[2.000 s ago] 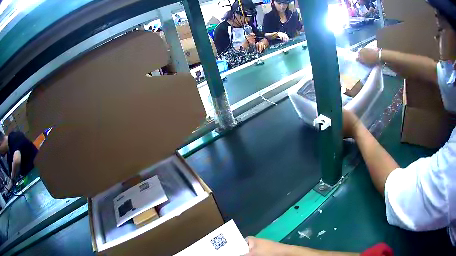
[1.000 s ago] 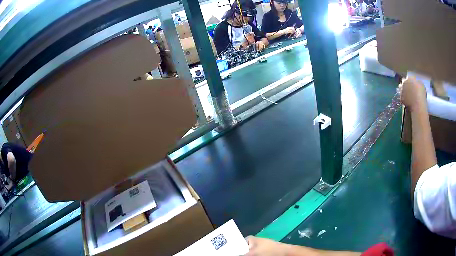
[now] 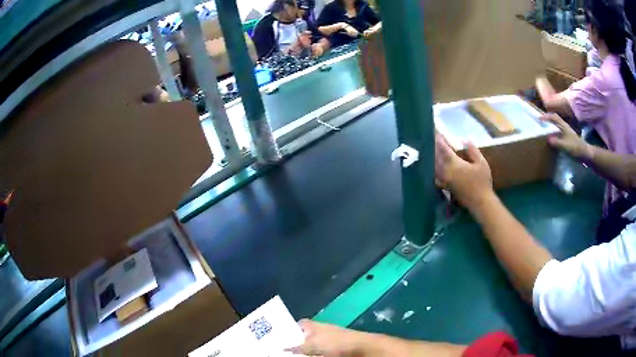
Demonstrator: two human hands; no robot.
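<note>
My right hand (image 3: 324,339), with a red sleeve behind it, comes in from the bottom right and holds a white manual (image 3: 254,329) by its right end. The manual has a QR code and is cut off by the bottom edge. My left hand is out of the picture. An open brown carton (image 3: 164,324) stands at the lower left, left of the held manual and apart from it. Its lid flap (image 3: 104,160) stands upright behind. Another manual (image 3: 127,282) lies on its white insert, partly over a small brown box (image 3: 132,310).
A green post (image 3: 411,125) stands between me and a second open carton (image 3: 516,157), held by a co-worker in white (image 3: 586,286) at right. The dark conveyor belt (image 3: 300,209) runs between the cartons. A person in pink (image 3: 600,104) is behind; others sit across the line.
The co-worker has moved the second carton left, to behind the post. The view has shifted, so the near carton and post appear farther left. My right hand still holds the manual.
</note>
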